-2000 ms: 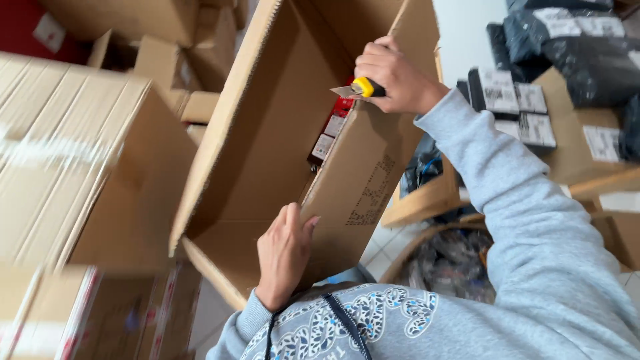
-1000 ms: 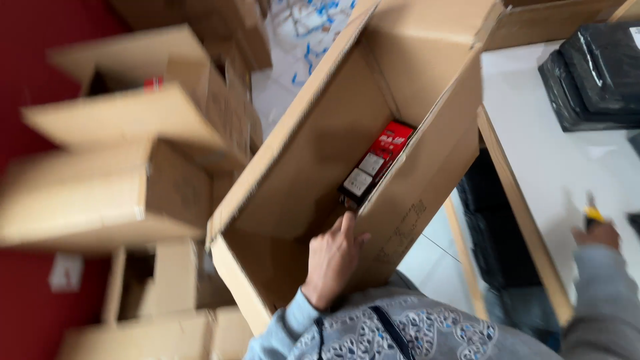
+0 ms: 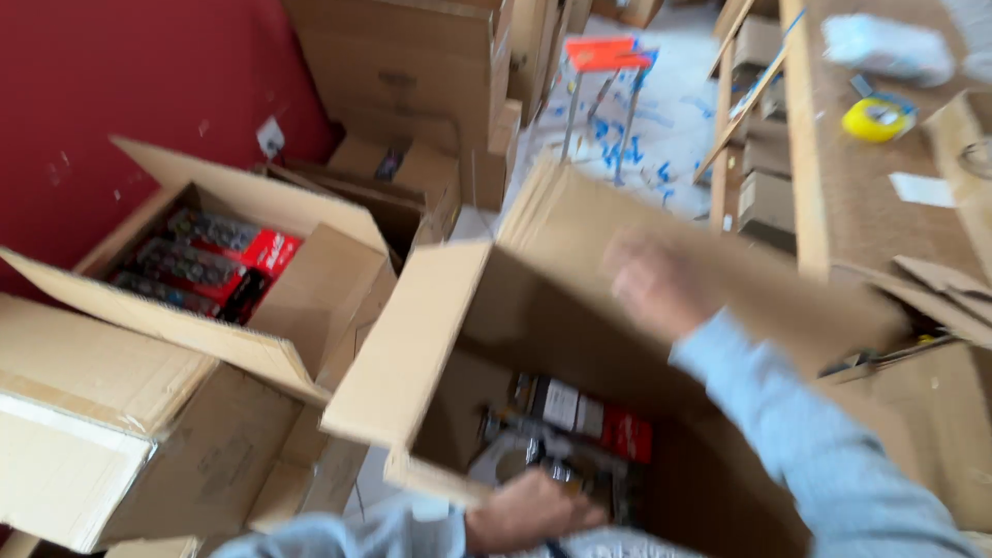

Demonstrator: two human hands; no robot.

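A large open cardboard box (image 3: 589, 310) stands right in front of me, its flaps spread. Inside it lie a red and black product box (image 3: 585, 418) with white labels and some clear-packed items, too blurred to name. My left hand (image 3: 535, 511) is on the box's near edge, fingers curled over it. Against the far right flap (image 3: 744, 263) is my right hand (image 3: 659, 283), blurred by motion; I see no tool in it, and its finger pose is unclear.
To the left, an open carton (image 3: 333, 302) holds red retail packs (image 3: 271, 252), beside another carton (image 3: 170, 434). A red stool (image 3: 608, 54) stands beyond, among blue scraps on the floor. At right, a wooden table (image 3: 860, 201) carries a yellow tape roll (image 3: 877, 118).
The view has swung widely. My right hand held a yellow cutter two seconds ago and was off to the right one second ago; now it is at the box flap, with no cutter visible.
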